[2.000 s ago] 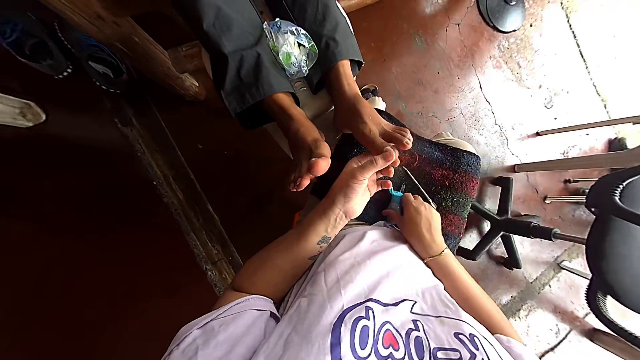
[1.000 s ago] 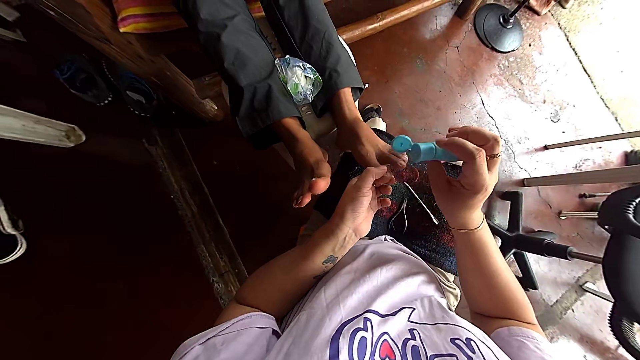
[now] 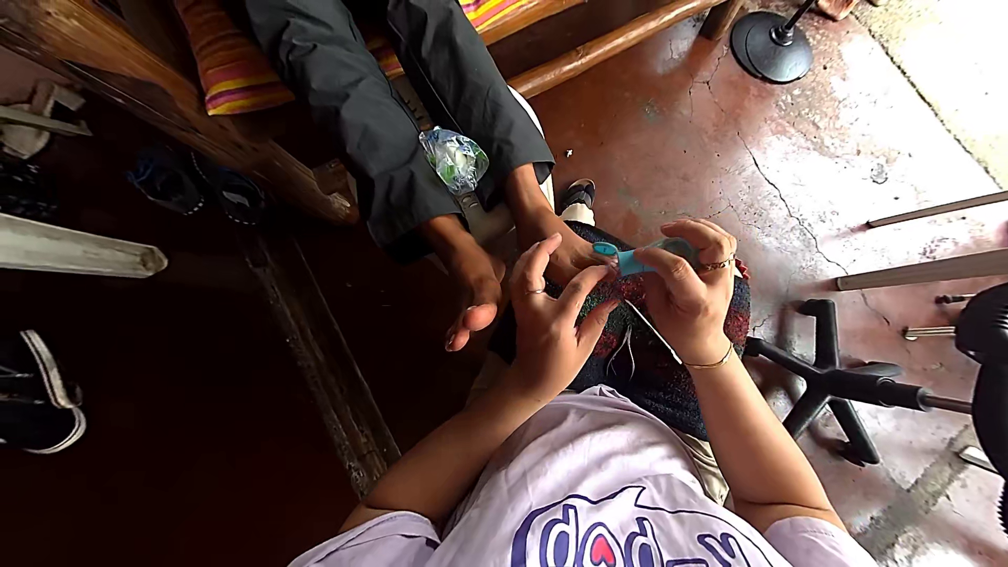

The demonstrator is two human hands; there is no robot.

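My right hand (image 3: 693,287) grips a small bottle with a blue flip cap (image 3: 630,260), tipped sideways over the toes of another person's foot (image 3: 563,248). My left hand (image 3: 555,319) is at those toes, its thumb and fingertips close together near the bottle's mouth; whether they pinch anything is too small to tell. That foot rests on a dark, multicoloured cloth (image 3: 709,394) over my lap. A thin metal tool (image 3: 654,332) lies on the cloth below my right hand. The person's other foot (image 3: 472,295) is left of my left hand.
A clear plastic bag (image 3: 455,160) lies between the person's lower legs. Behind is a wooden bench (image 3: 598,59) with a striped cushion (image 3: 240,75). A black chair base (image 3: 827,378) stands at right, a round black stand base (image 3: 772,47) at top right, and shoes (image 3: 39,394) at far left.
Two seconds ago the blue-capped item was low in my right hand by the cloth; it has since come up to the toes. My left hand's fingers have spread. The view has shifted.
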